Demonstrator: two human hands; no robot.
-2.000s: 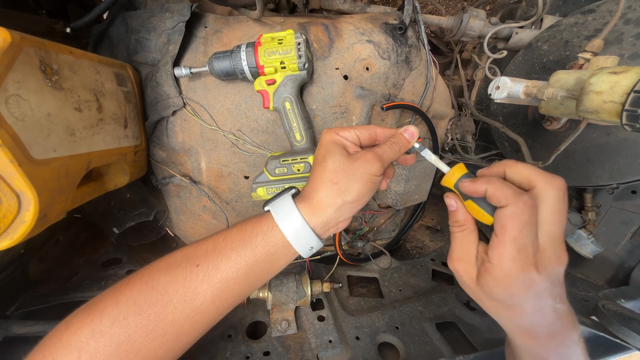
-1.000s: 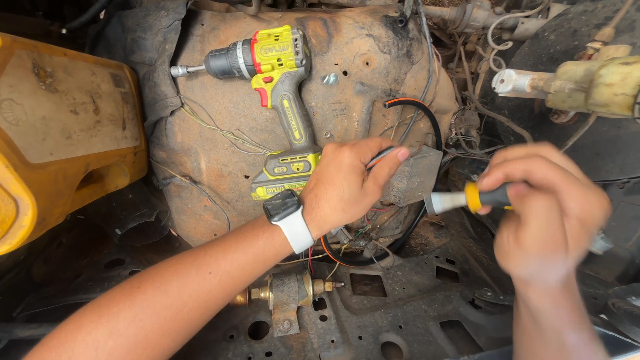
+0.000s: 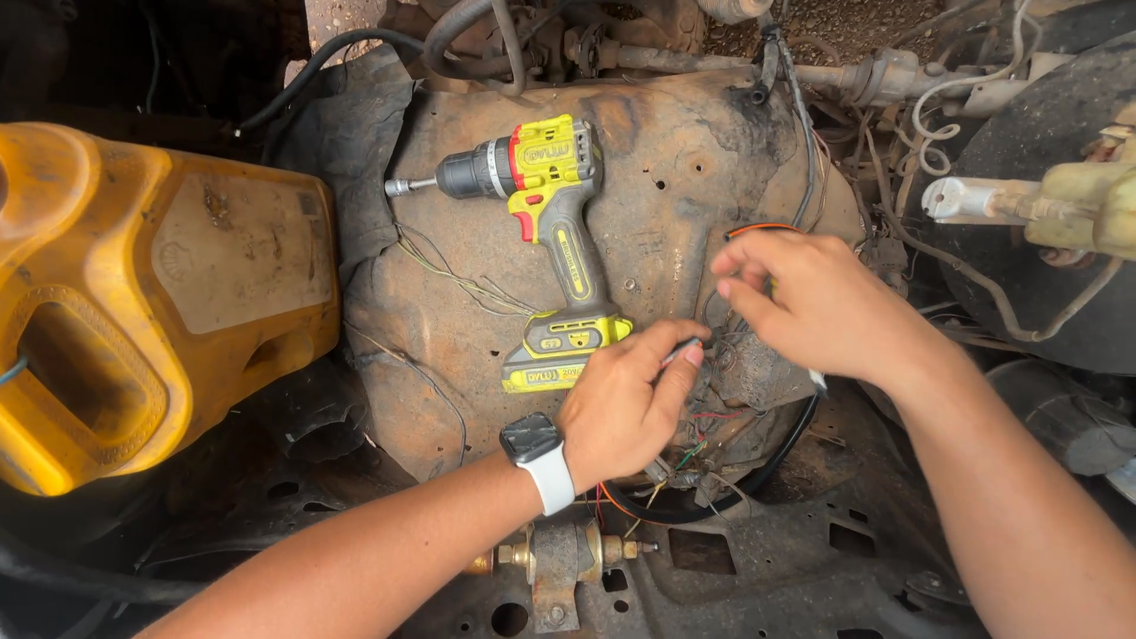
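My left hand (image 3: 630, 395), wearing a watch with a white strap, pinches a small dark cable-like piece (image 3: 682, 351) between thumb and index finger, just right of the drill's battery. My right hand (image 3: 799, 297) is above and right of it, thumb and fingertips bent toward the left hand. A bit of yellow handle shows behind its fingers and a pale tool tip (image 3: 818, 382) sticks out below the palm; the rest of this bladed hand tool is hidden. Black cable with an orange stripe (image 3: 765, 227) curves behind the right hand and down to loose thin wires (image 3: 697, 444).
A yellow-green cordless drill (image 3: 564, 222) with a socket bit lies on a rusty metal panel (image 3: 657, 257). At left stands a yellow plastic jug (image 3: 248, 248). A brass-coloured fitting in a bracket (image 3: 557, 568) sits below on the dark perforated frame. A yellowed reservoir (image 3: 1074, 209) is at right.
My right hand has moved left and up, over the striped cable, and the yellow-and-black tool has turned from plain view to mostly hidden in the palm. My left hand still pinches the dark piece.
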